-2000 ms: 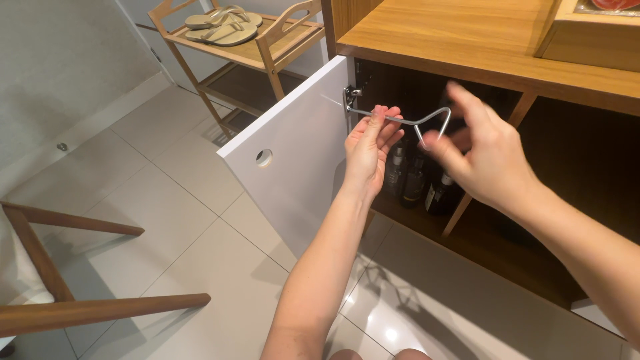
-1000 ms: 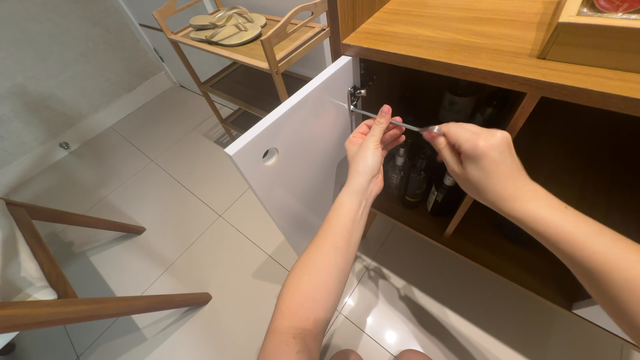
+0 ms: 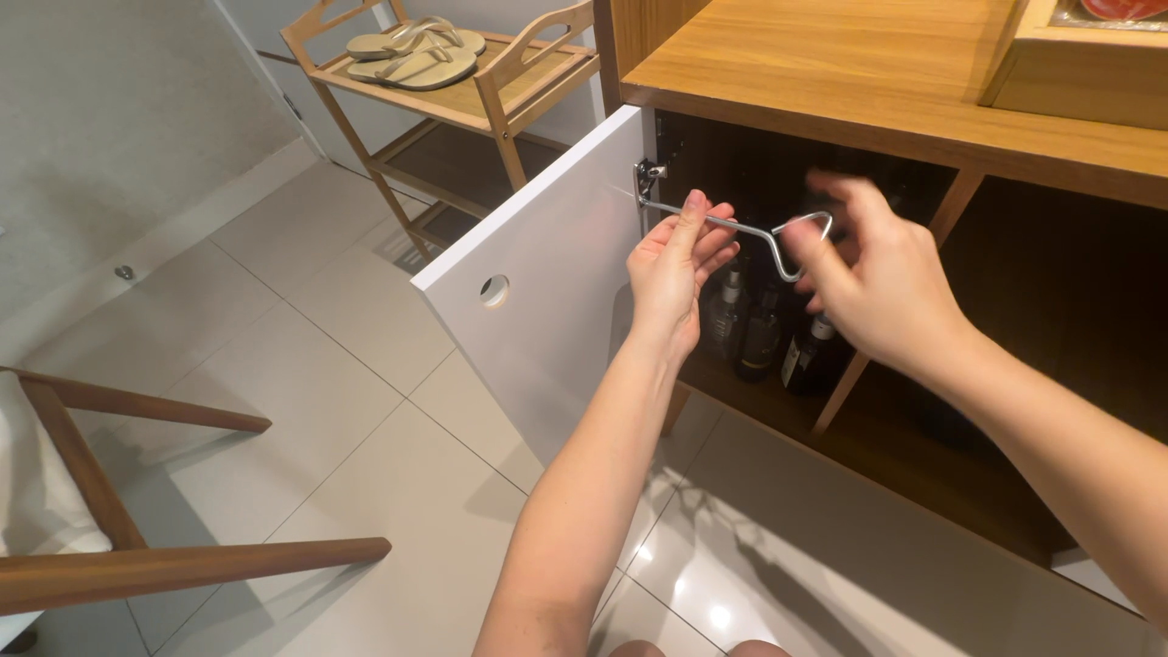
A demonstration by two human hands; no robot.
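A thin metal rod tool with a bent wire-loop handle [image 3: 762, 233] reaches to the metal hinge [image 3: 646, 182] of the white cabinet door [image 3: 557, 265]. My left hand [image 3: 680, 265] holds its straight shaft between thumb and fingers, a little right of the hinge. My right hand [image 3: 876, 265] is at the loop handle, thumb against or beside it, fingers spread and blurred; whether it grips the loop is unclear. The door stands swung out from the wooden cabinet [image 3: 876, 137] and has a round hole near its outer edge.
Dark bottles [image 3: 762, 333] stand inside the cabinet behind my hands. A wooden rack [image 3: 511, 100] holding sandals [image 3: 415, 64] is behind the door. Wooden chair legs [image 3: 228, 561] reach in at left. A wooden box [image 3: 1086, 82] sits on the cabinet top.
A second ago my right hand was closed around the loop handle; now its fingers are spread and the loop shows. My left hand stays at the shaft.
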